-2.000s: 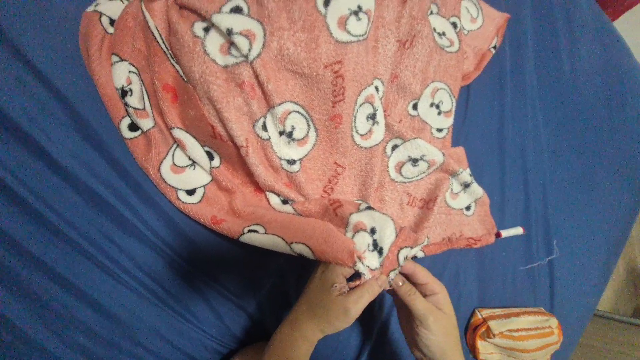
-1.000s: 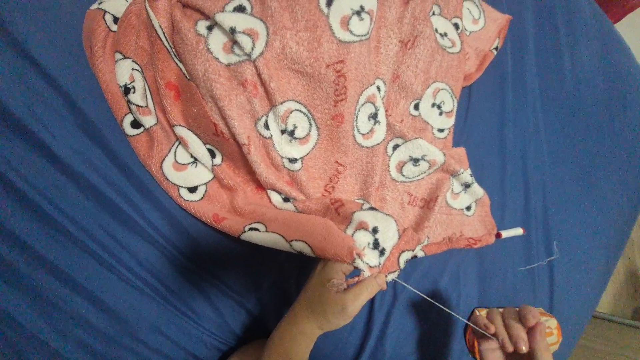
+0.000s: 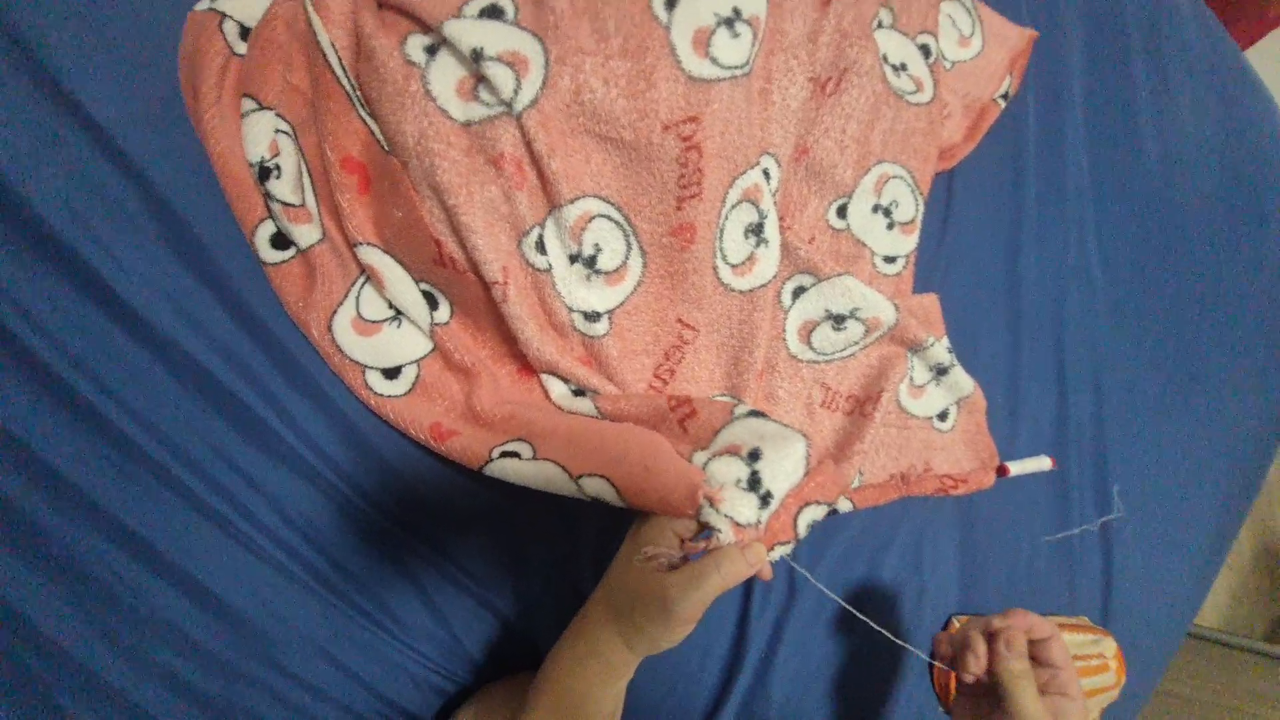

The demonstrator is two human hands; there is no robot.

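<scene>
A pink plush fabric [image 3: 640,330] printed with white bear faces spreads over a blue sheet. My left hand [image 3: 675,585] pinches its lower edge between thumb and fingers, where the cloth bunches up. From that edge a white thread [image 3: 860,613] runs taut down to the right, to my right hand [image 3: 1015,665], whose curled fingers grip its far part. Whether a needle is in those fingers cannot be told. My right hand is over an orange-and-cream striped pouch [image 3: 1100,660] and partly hides it.
A small white stick-like item with red ends [image 3: 1028,466] pokes out beside the fabric's right corner. A loose bit of thread [image 3: 1085,525] lies on the blue sheet [image 3: 1130,250]. The sheet's edge and a wooden floor [image 3: 1215,680] show at the lower right.
My right hand has moved from the fabric edge, beside my left hand, down to the right over the pouch. The thread now stretches between the hands. My left hand keeps its hold.
</scene>
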